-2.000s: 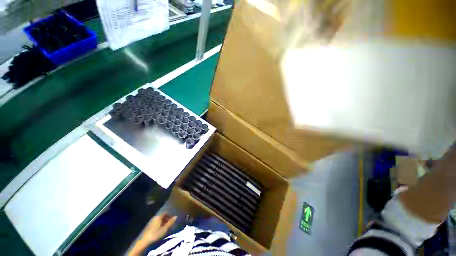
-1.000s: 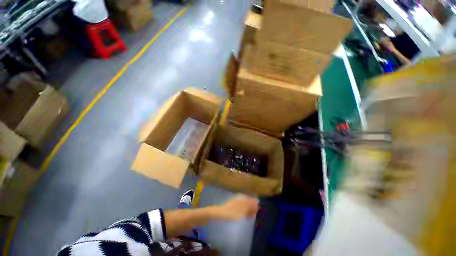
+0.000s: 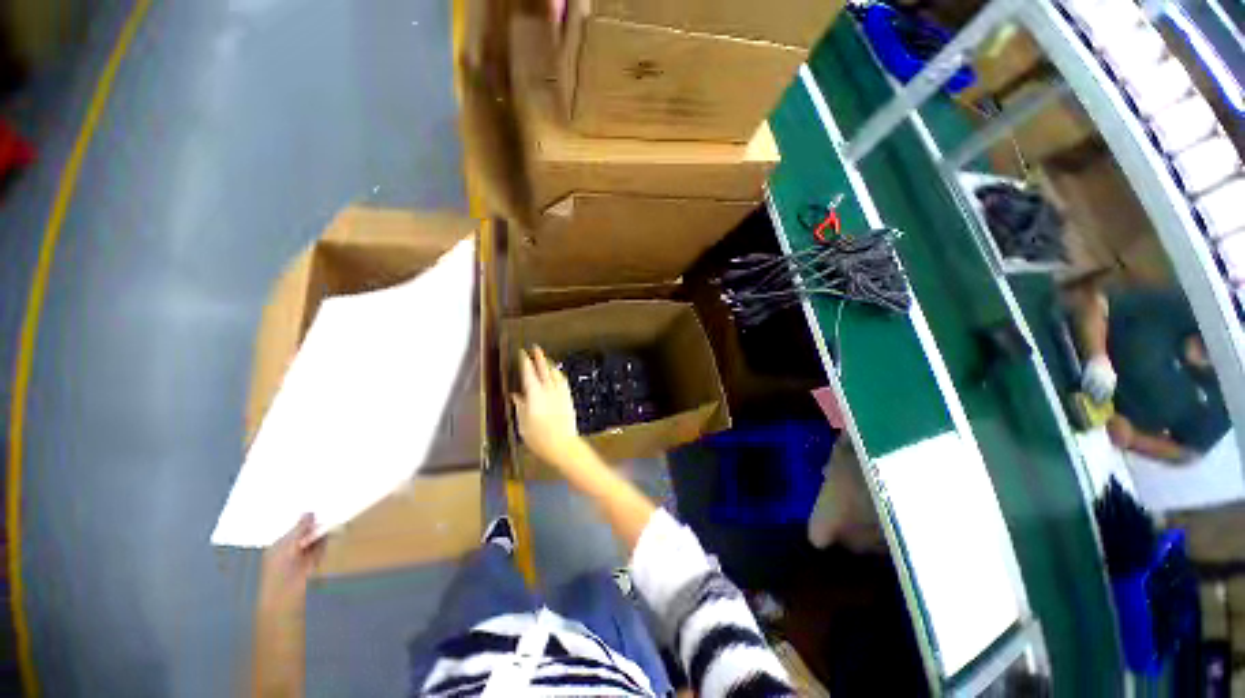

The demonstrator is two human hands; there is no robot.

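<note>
A large white divider sheet (image 3: 358, 396) is held tilted over the open brown carton (image 3: 369, 525) at the left. My left hand (image 3: 298, 548) grips the sheet's lower edge. My right hand (image 3: 546, 406) is at the left rim of a second open carton (image 3: 608, 325); whether its fingers grip the rim is unclear. Dark, shiny items (image 3: 612, 391) lie inside this second carton, too small to name surely. The sheet hides part of the left carton's inside.
Stacked cartons (image 3: 655, 205) stand beyond. At the right, the green bench ledge carries bundled cords (image 3: 853, 269), red-handled scissors (image 3: 827, 224) and a white board (image 3: 952, 545). A blue plastic item (image 3: 765, 471) is below. Another person (image 3: 1161, 361) is across the belt.
The view has turned from the tray of tubes to the floor cartons. The white sheet now spans the left carton, held by my left hand. My right hand has come to the second carton.
</note>
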